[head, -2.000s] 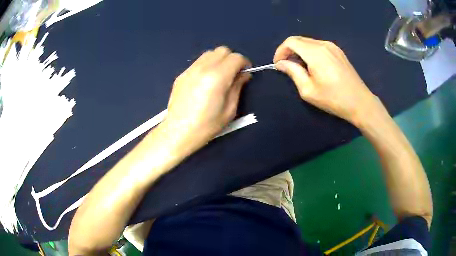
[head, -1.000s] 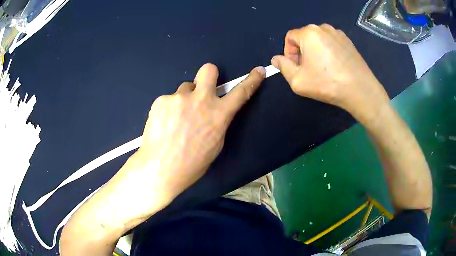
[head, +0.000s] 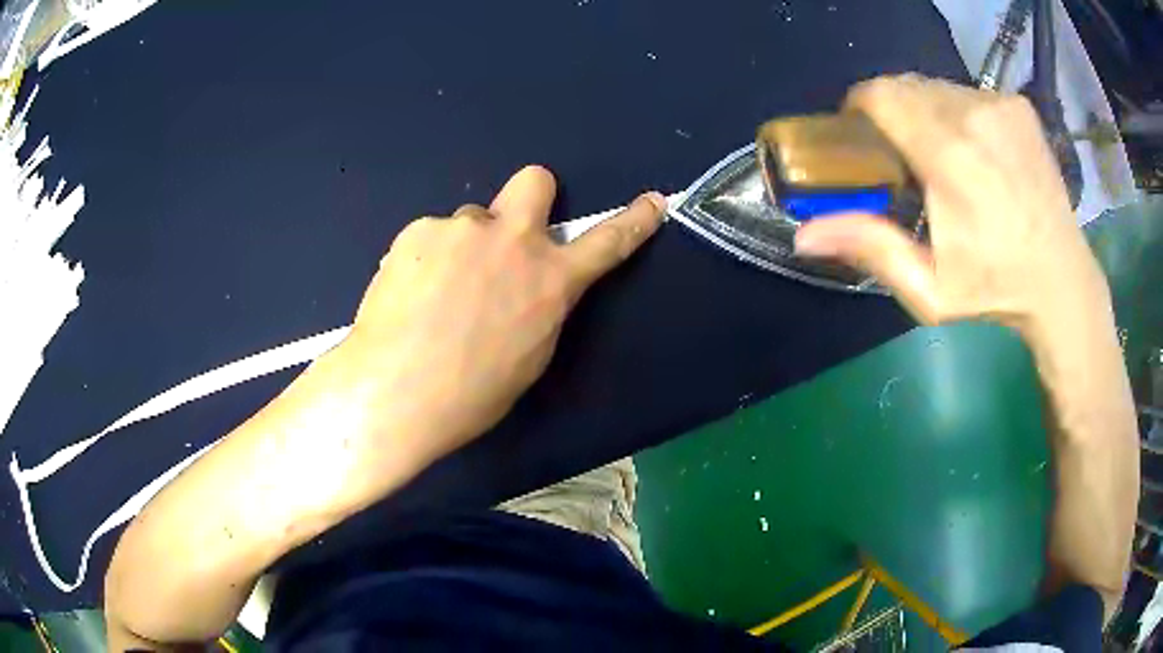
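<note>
A long white fabric strip (head: pixel 242 369) runs across the dark cloth and loops back at the lower left, passing under my left hand and forearm. My left hand (head: pixel 472 287) lies flat on the strip, palm down, its index fingertip pressing the strip just before the iron's tip. My right hand (head: pixel 982 191) grips the brown handle of the steam iron (head: pixel 733 211), thumb by the blue part. The iron's pointed silver nose touches the strip at my left fingertip. The strip's end is hidden under the iron.
A broad pile of white strips (head: pixel 32 274) with ragged ends lies at the left edge of the dark ironing table (head: pixel 383 115). More white strips and shiny clear plastic are at the upper left. A pale sheet (head: pixel 1097 121) and hose are at the upper right. Green floor and yellow frame lie below right.
My right hand has let go of the strip's end, taken hold of the iron and brought it left and down onto the strip. My left hand has flattened onto the strip, index finger extended.
</note>
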